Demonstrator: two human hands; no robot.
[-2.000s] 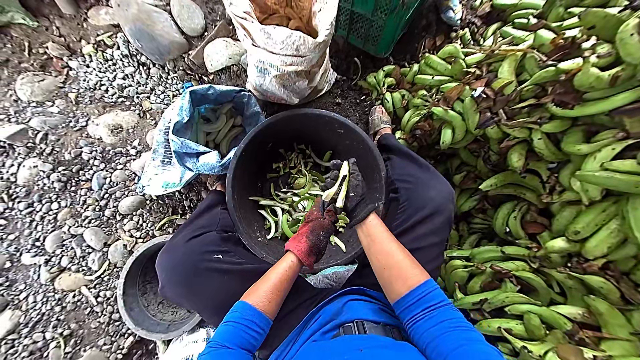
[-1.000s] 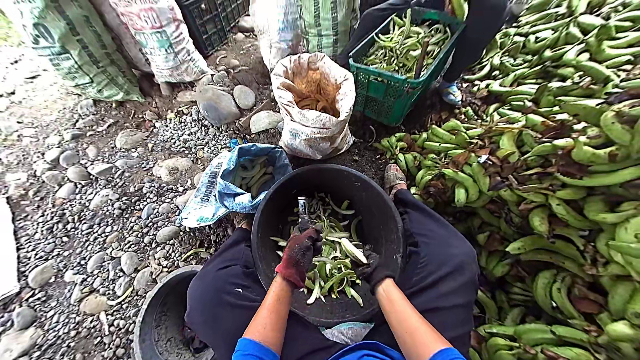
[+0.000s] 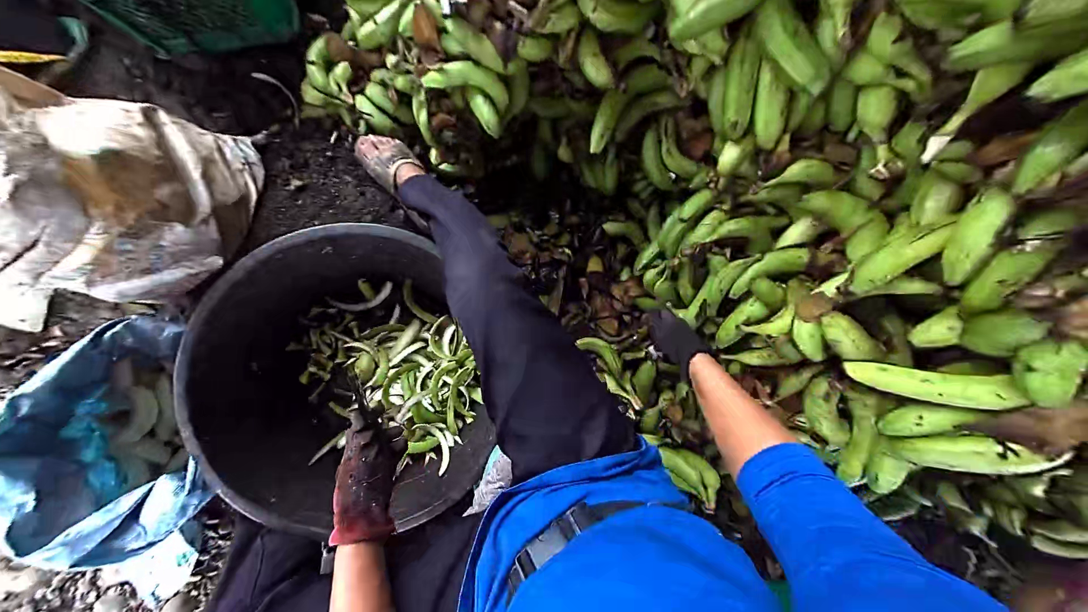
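My left hand (image 3: 367, 476), in a red and dark glove, is over the near side of a large black tub (image 3: 246, 425). It is closed round a slim hand tool, whose dark end barely shows and whose kind I cannot tell. Green and white peel strips (image 3: 425, 365) lie in the tub beyond it. On the other side of my leg, my right hand (image 3: 676, 338), in a dark glove, reaches to the edge of a heap of green bananas or plantains (image 3: 935, 382). Its fingertips are beside the fruit, and their grip is hidden.
A blue and white sack (image 3: 76, 459) holding pale pieces lies open left of the tub. A dirty white sack (image 3: 127, 195) stands beyond it. Part of a green crate (image 3: 204, 25) shows at the top left. My outstretched leg (image 3: 518, 340) lies between tub and heap.
My right hand has left the tub and moved right to the heap. My left hand stays at the tub. The pale peeled piece seen between my hands earliest is no longer there. The view has swung right.
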